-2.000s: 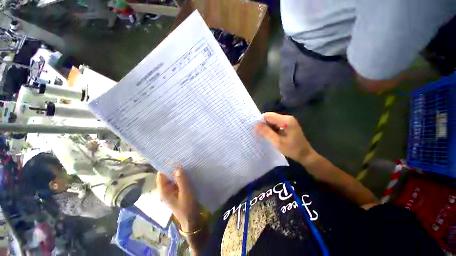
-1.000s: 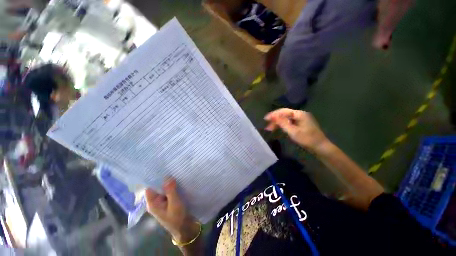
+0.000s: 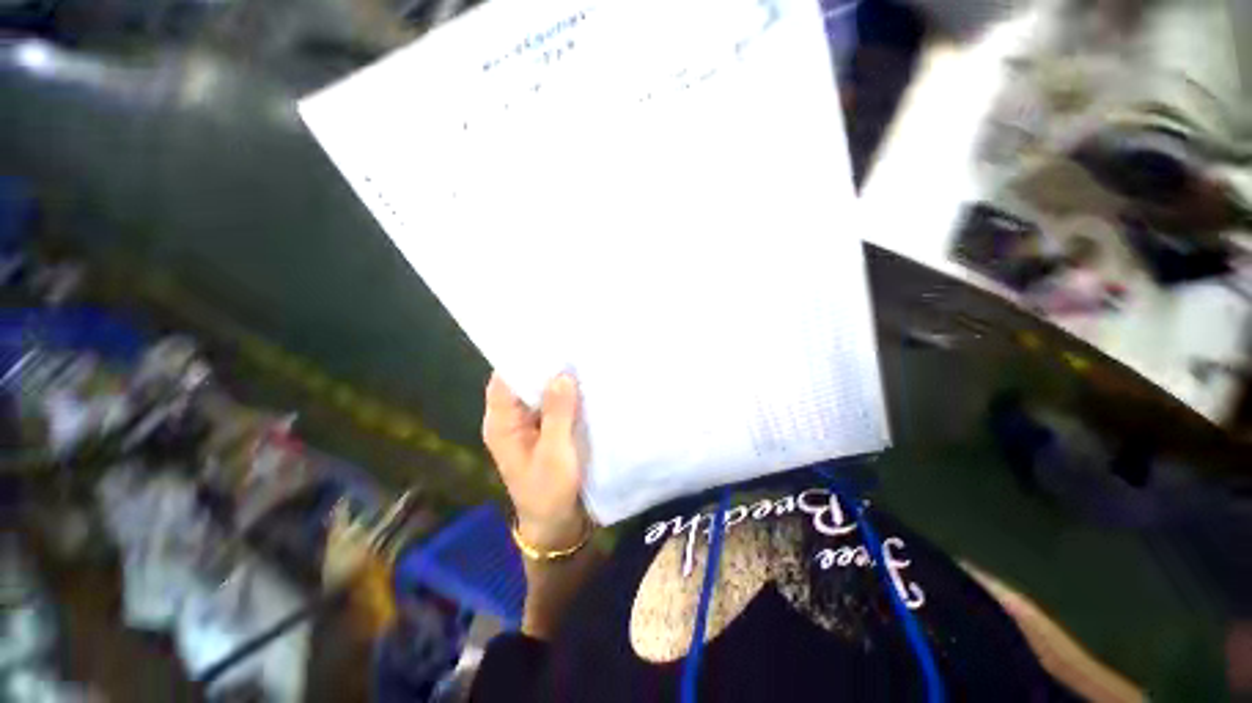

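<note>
A large white printed form [image 3: 659, 234] with a heading and faint small print fills the upper middle of the view, washed out by glare. My left hand [image 3: 540, 446], with a thin gold bracelet at the wrist, grips its lower left edge, thumb on the front face and fingers behind. The sheet's lower edge lies close to my dark shirt. My right hand is not in view; only part of my right forearm shows at the lower right edge.
Everything around is blurred. A white table [image 3: 917, 192] with heaped items is at the upper right. Green floor [image 3: 179, 192] with a yellow-marked line [image 3: 364, 412] is on the left. A blue crate [image 3: 474, 563] and pale cloth [image 3: 165, 536] are at the lower left.
The surroundings have swung round; the person and cardboard box are out of view. My right hand has let go of the sheet and left the picture. The sheet now stands more upright in view.
</note>
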